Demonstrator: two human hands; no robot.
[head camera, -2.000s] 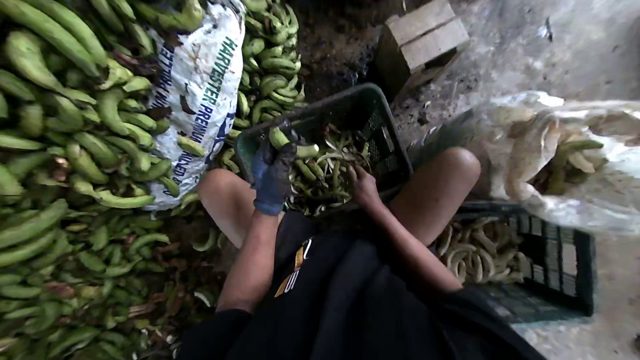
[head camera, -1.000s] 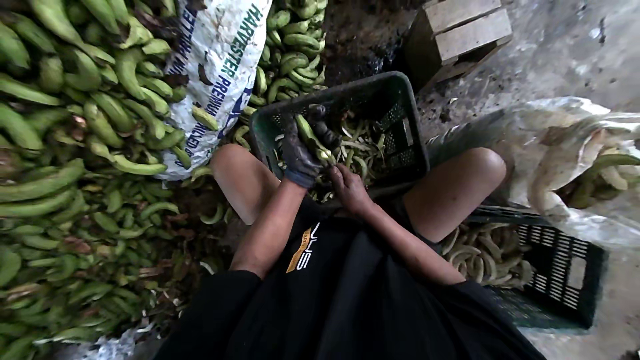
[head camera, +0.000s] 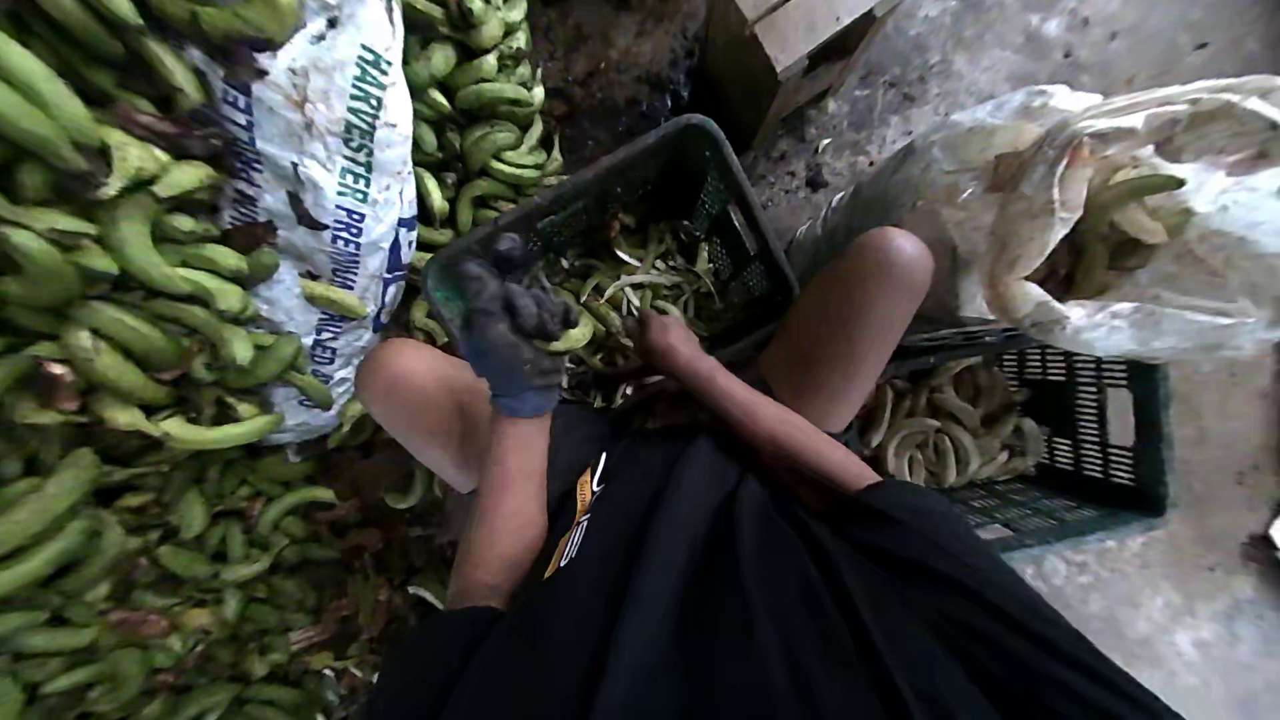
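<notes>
My left hand (head camera: 515, 325), in a dark glove with a blue cuff, is over the left part of a dark green plastic crate (head camera: 735, 165). Its fingers are curled, and a green banana or plantain (head camera: 572, 337) lies against them; whether they grip it is unclear. My bare right hand (head camera: 668, 342) hangs over the near side of the same crate with its fingers bent. What it may hold is hidden. Strips of peel (head camera: 650, 280) and green fruit lie in the crate between and beyond my hands.
Green bananas or plantains (head camera: 140, 330) are heaped at left around a printed white woven sack (head camera: 350, 150). A wooden box (head camera: 800, 40) stands beyond the crate. At right are an open whitish sack (head camera: 1040, 250) and a second crate (head camera: 1145, 440) with peeled-looking fruit (head camera: 940, 430).
A second ago my hands were close together at a partly peeled green fruit in my left hand. They are now farther apart, the gloved one to the left.
</notes>
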